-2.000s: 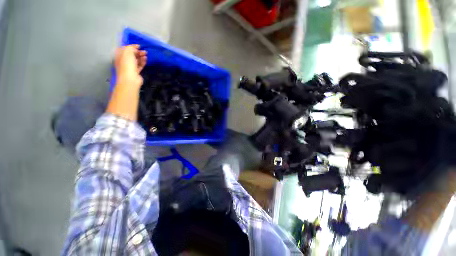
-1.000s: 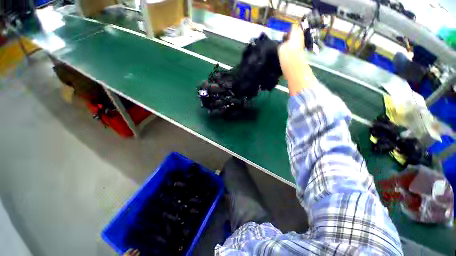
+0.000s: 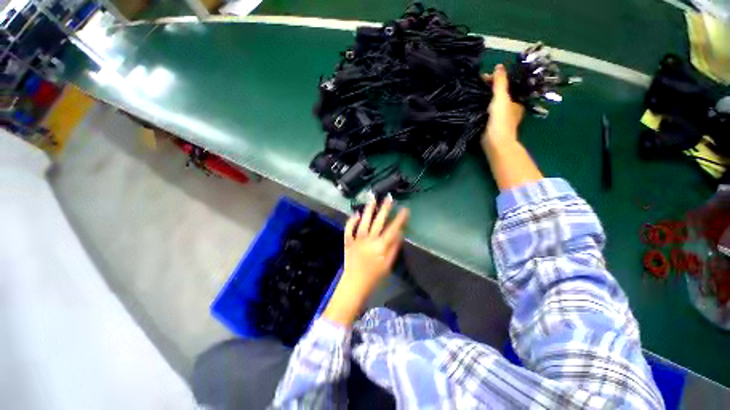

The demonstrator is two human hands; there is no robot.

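Note:
A bunch of black cables (image 3: 416,88) lies spread on the green bench. My right hand (image 3: 504,112) is closed round its right end, with small silvery plug tips (image 3: 546,78) fanned out past the fist. Thick black connector ends lie at the bunch's left and near side. My left hand (image 3: 374,238) is at the bench's near edge, just below the nearest connectors, palm down with fingers spread. Whether its fingertips touch a connector cannot be told. A blue bin (image 3: 250,276) of black cables stands below the bench, left of my left hand.
The green bench (image 3: 232,112) runs from far left to near right. On its right lie a slim black tool (image 3: 606,152), red-brown rubber bands (image 3: 658,263), a clear bag (image 3: 712,280) and black parts on yellow paper (image 3: 708,156). A red thing (image 3: 224,168) is under the bench.
The view has turned down toward the bench. The cable bunch now lies spread on it, its plug end still in my right hand. My left hand has come from the bin to the bench edge.

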